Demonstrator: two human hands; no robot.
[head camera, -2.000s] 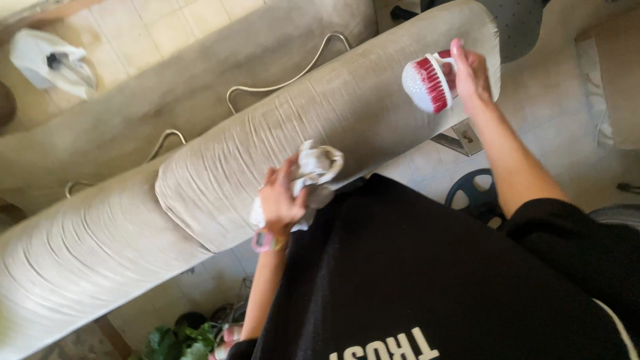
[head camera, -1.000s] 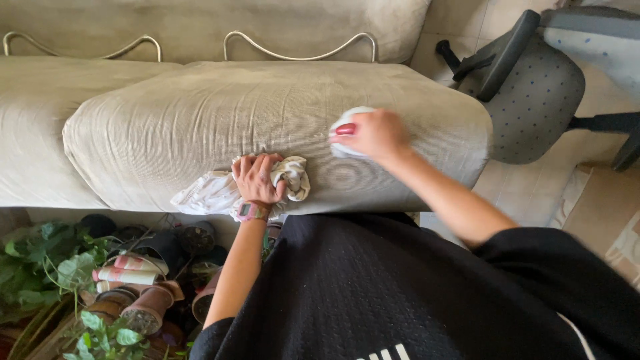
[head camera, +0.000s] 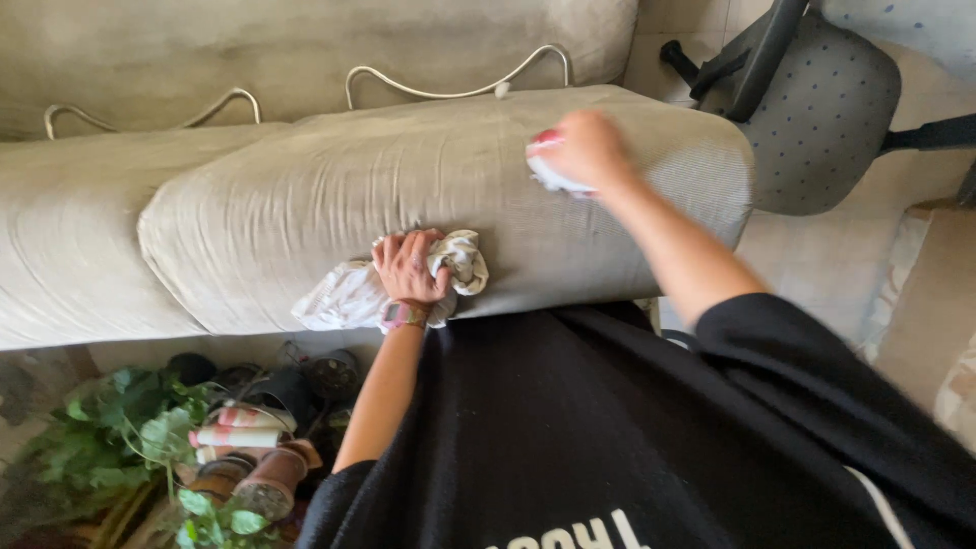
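Observation:
My right hand (head camera: 593, 149) is closed around a red and white scrub brush (head camera: 555, 169), whose bristle side faces the upholstered sofa seat cushion (head camera: 305, 183); the hand is blurred, and whether the bristles touch the fabric cannot be told. Left of it, my left hand (head camera: 412, 267) rests at the cushion's near edge and grips a crumpled white cloth (head camera: 465, 263). Part of the cloth spreads out to the left under the wrist, which wears a watch (head camera: 406, 313).
Bent metal rods (head camera: 465, 93) rise between seat and backrest (head camera: 305, 46). A dotted office chair (head camera: 823, 114) stands at the right. Potted plants (head camera: 145, 427) and pots (head camera: 274, 476) sit below the sofa at the left. A brown panel (head camera: 926, 297) lies at the far right.
Two seconds ago the brush was raised with its bristles showing; one second ago it was down at the cushion. The left hand keeps the cloth. The view has turned.

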